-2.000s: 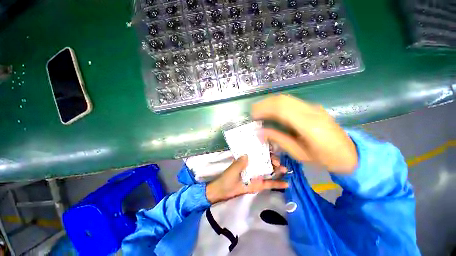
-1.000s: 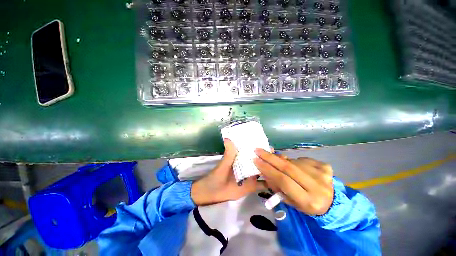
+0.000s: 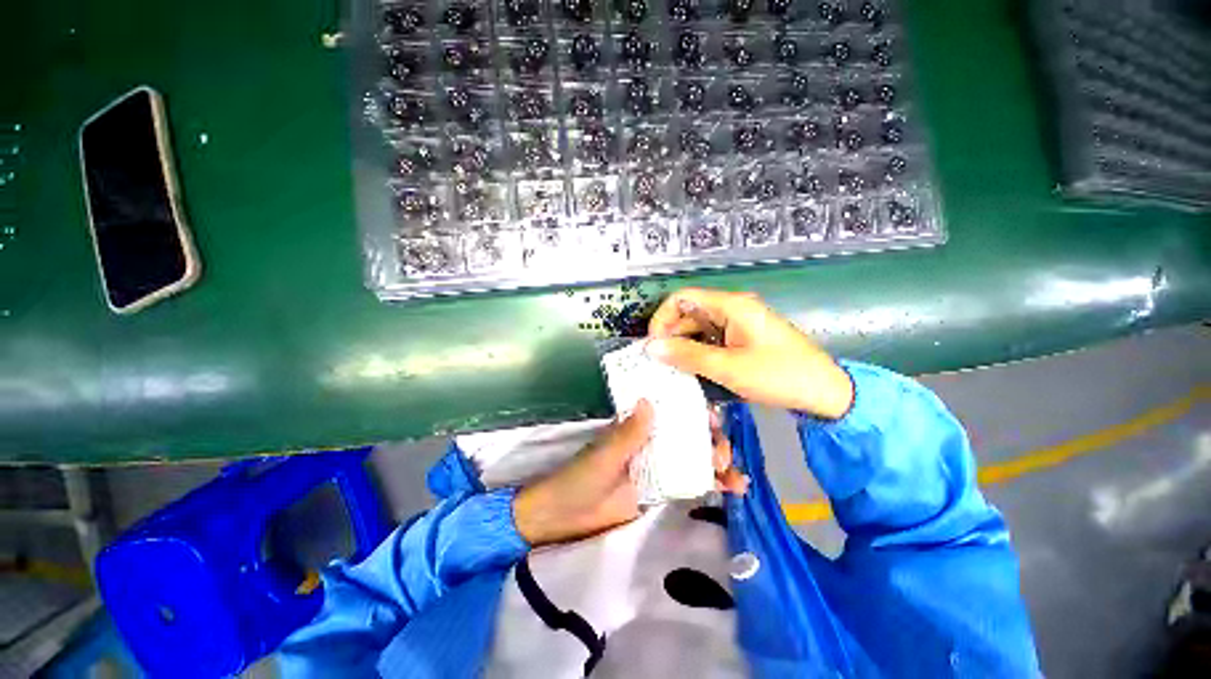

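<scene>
A small whitish plastic bag [image 3: 671, 431] is at the bench's near edge, its top end tilted over the green mat. My left hand [image 3: 591, 480] is shut on its lower part, thumb on the front. My right hand [image 3: 744, 348] pinches the bag's top edge with thumb and forefinger. Tiny black parts [image 3: 615, 312] lie heaped on the mat just beyond the bag's top end. A clear blister tray [image 3: 638, 263] with rows of round dark units in its pockets lies behind them.
A smartphone [image 3: 136, 202] lies left of the tray. A greyer second tray [image 3: 1142, 113] is at the far right. Tiny pale specks are at the far left. A blue plastic stool [image 3: 199, 577] stands below the bench. A yellow line crosses the floor at right.
My right hand has moved from the bag's lower right side up to its top edge. More black parts now lie on the mat by the bag than one second ago.
</scene>
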